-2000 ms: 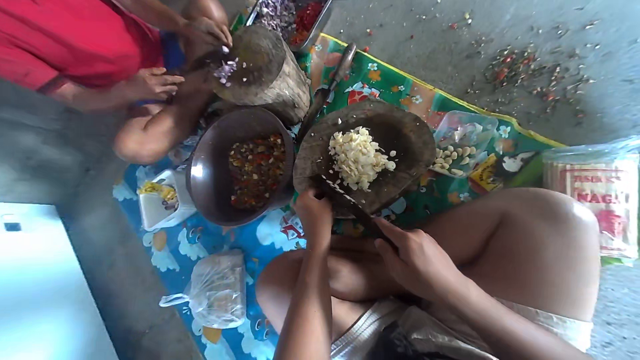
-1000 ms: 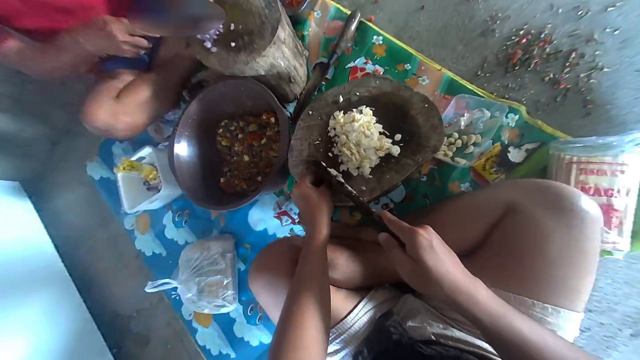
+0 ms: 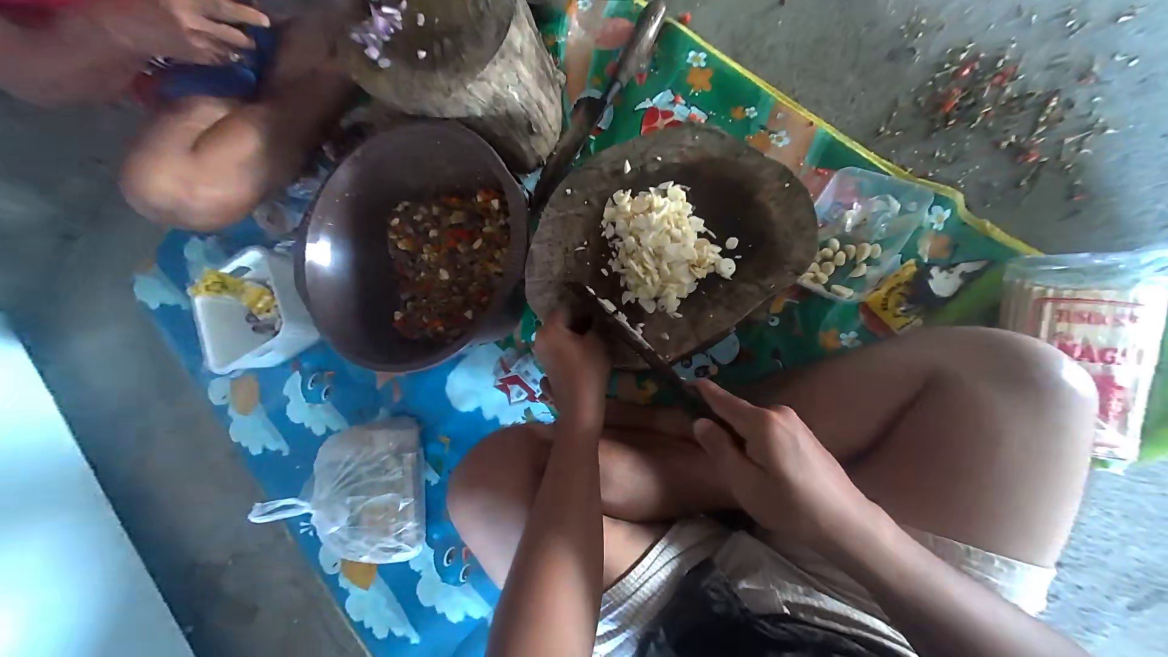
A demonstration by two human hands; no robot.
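Note:
A wooden chopping block [image 3: 766, 196] lies before me with a heap of sliced garlic [image 3: 662, 246] on it. My right hand [image 3: 776, 447] grips the handle of a knife [image 3: 639, 342], whose blade points up and left over the block's near edge. At that edge, beside the blade tip, my left hand [image 3: 572, 351] has its fingers bent together; what they pinch is too dark to make out. To the left stands a dark round pan [image 3: 351, 219] holding a chopped red and brown mixture [image 3: 447, 260]. Whole peeled cloves [image 3: 844, 260] lie in a clear plastic container [image 3: 890, 205] right of the block.
Another person's hand [image 3: 214, 27] and knee show at upper left, near a log block [image 3: 511, 82] with chopped onion. A second long blade [image 3: 584, 114] lies between the blocks. A white container [image 3: 274, 342], a plastic bag [image 3: 365, 497] and a clear packet [image 3: 1086, 347] sit around.
My hands and the knife stay at the near edge of the block. The other person's hand has moved away from the log block's top. The view has shifted somewhat.

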